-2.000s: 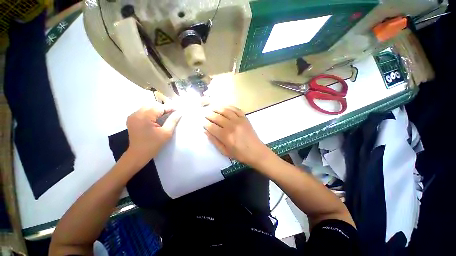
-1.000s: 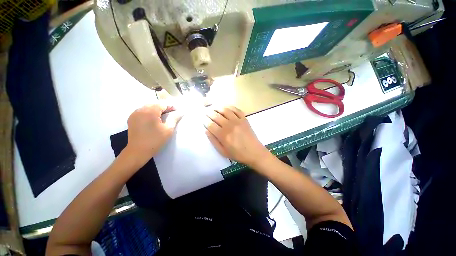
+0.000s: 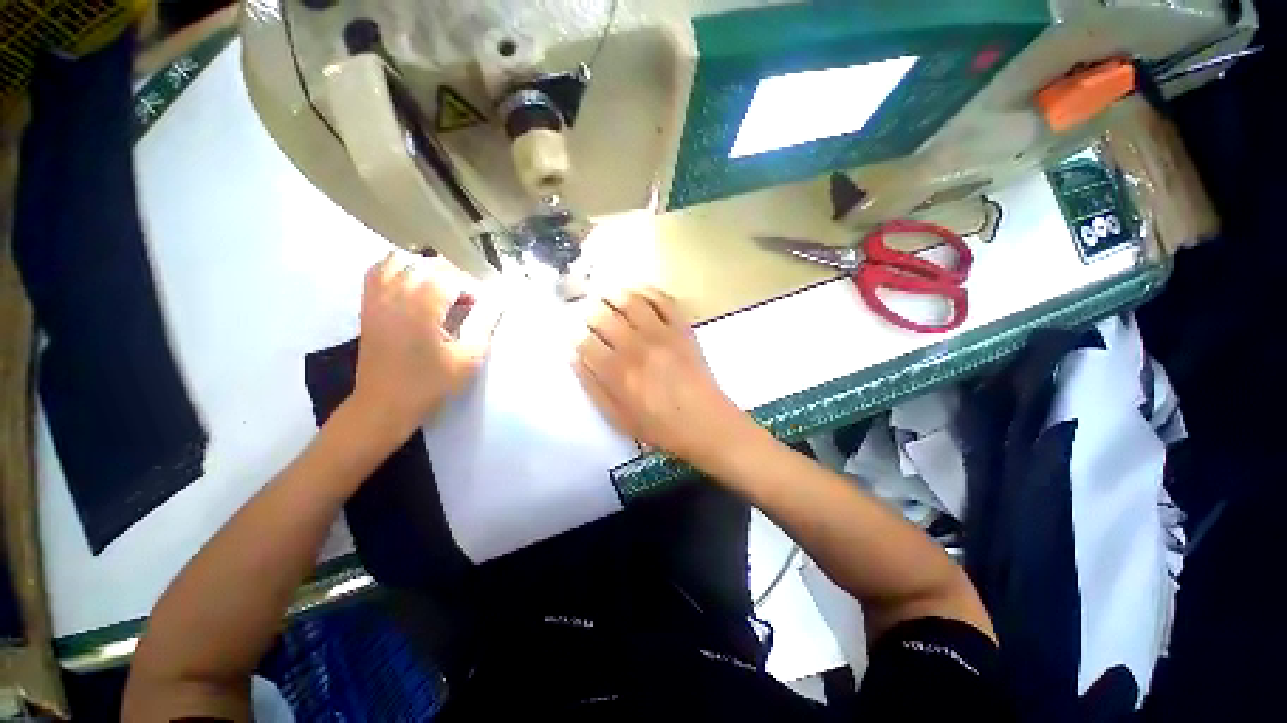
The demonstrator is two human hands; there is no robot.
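Observation:
A white fabric piece (image 3: 515,459) lies over the table's front edge, with a dark panel (image 3: 398,487) showing along its left side. My left hand (image 3: 417,339) holds the fabric just left of the needle area, thumb and fingers close together. My right hand (image 3: 649,370) lies on the white fabric to the right, fingers bent and pressing down. The presser foot (image 3: 565,261) is between and just beyond my fingertips; lamp glare hides the needle and the fabric edge there.
The sewing machine head (image 3: 466,127) stands over the work. Open scissors (image 3: 903,271) with red handles lie right of my right hand. A dark cut panel (image 3: 106,311) lies at the far left. Dark and white cut pieces (image 3: 1108,494) hang at the right, below the table edge.
My left hand has moved slightly up and away from me, its fingers now nearer the machine. My right hand has barely moved. The white and dark pieces have shifted slightly.

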